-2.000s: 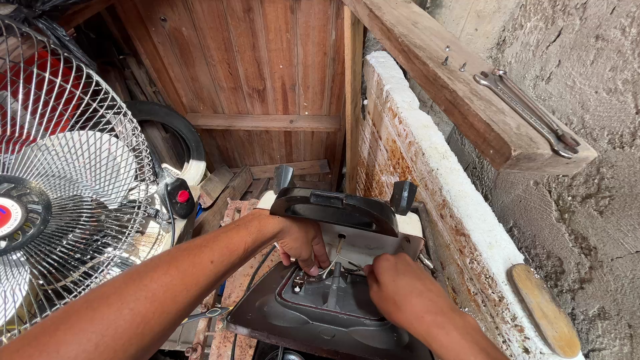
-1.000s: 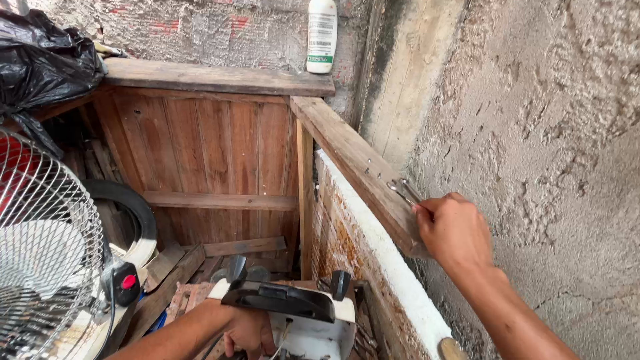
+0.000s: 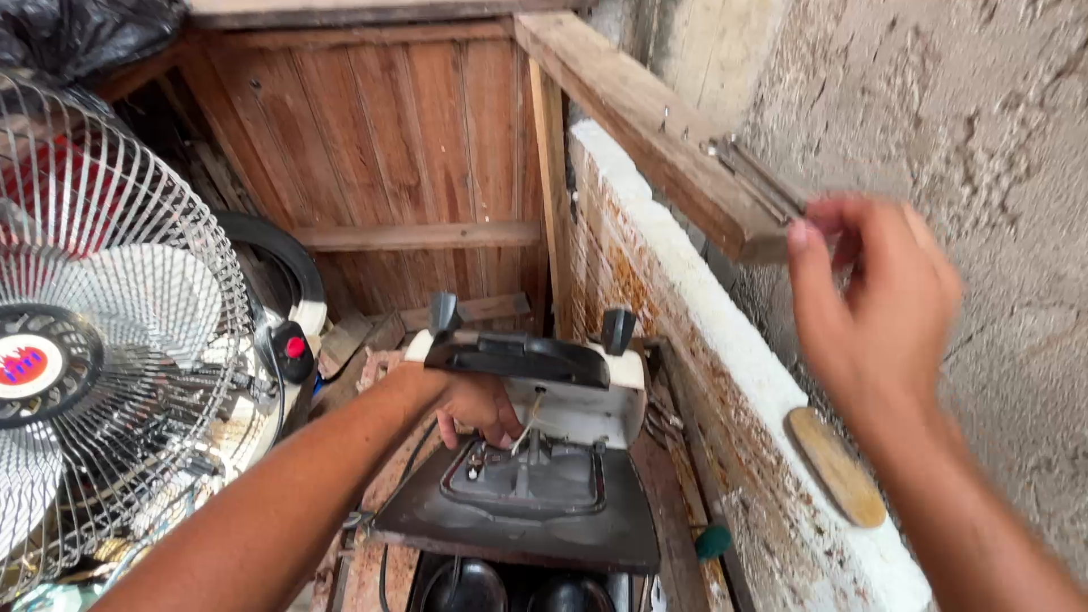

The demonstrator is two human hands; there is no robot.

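An appliance with a black handle [image 3: 518, 359] and a dark metal plate [image 3: 518, 518] stands opened on a wooden surface; a loop-shaped heating element [image 3: 523, 508] and thin wires show on the plate. My left hand [image 3: 480, 408] reaches in under the handle, fingers by the wires at the plate's upper left; whether it grips anything is hidden. My right hand [image 3: 875, 280] is at the end of a wooden beam, fingertips at the near ends of metal wrenches [image 3: 756, 183] lying there. Its grip on them is blurred.
A fan with a wire guard [image 3: 110, 340] stands at the left, near a black switch box with a red button [image 3: 293, 347]. On the right run the beam [image 3: 629, 119], a white-topped slab [image 3: 722, 331] holding an oval wooden piece [image 3: 835, 466], and a rough wall [image 3: 960, 153].
My right hand has gone from the plate to the wrenches on the beam, and its fingers have since shifted to their near ends. My left hand stays at the appliance.
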